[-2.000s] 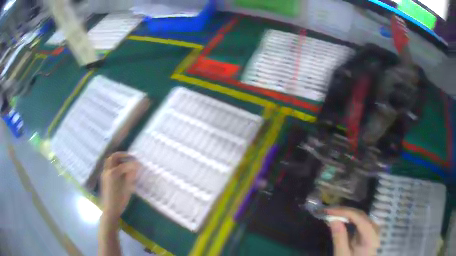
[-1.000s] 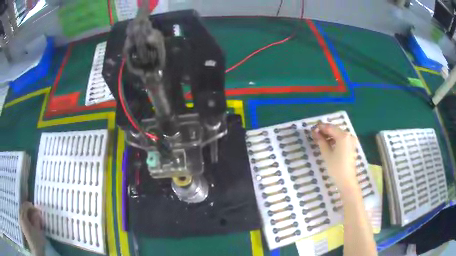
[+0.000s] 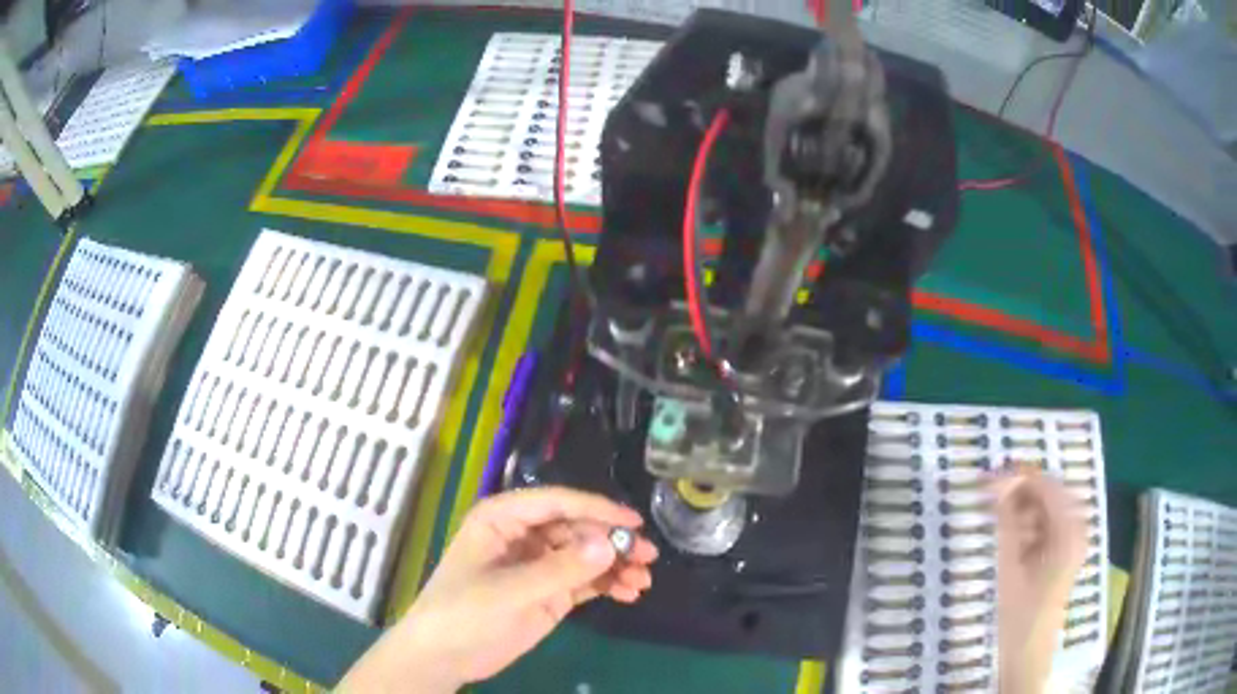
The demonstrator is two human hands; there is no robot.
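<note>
My left hand point(image 3: 522, 576) is in front of the test fixture point(image 3: 780, 176), left of its round silver nest point(image 3: 701, 522). Its thumb and finger pinch a small round-ended electronic module point(image 3: 621, 540); the rest of the module is hidden by fingers. The nest shows no part that I can make out under the clear pressure head plate point(image 3: 733, 441). My right hand point(image 3: 1038, 542) is blurred over the right-hand tray point(image 3: 979, 431), which holds rows of dark dumbbell-like parts. Whether it holds anything cannot be seen.
The left-hand tray point(image 3: 276, 386) and a tray stack point(image 3: 102, 339) lie left. Another stack point(image 3: 1194, 583) is far right. A rear tray point(image 3: 502, 115) lies behind the fixture, a blue bin point(image 3: 271, 61) rear left. A purple pen or strip point(image 3: 509, 420) edges the black base; red wires hang by the fixture.
My left hand has come from the left-hand tray to the fixture and now holds a module. My right hand stays over the right-hand tray, lower on it. The view has turned left.
</note>
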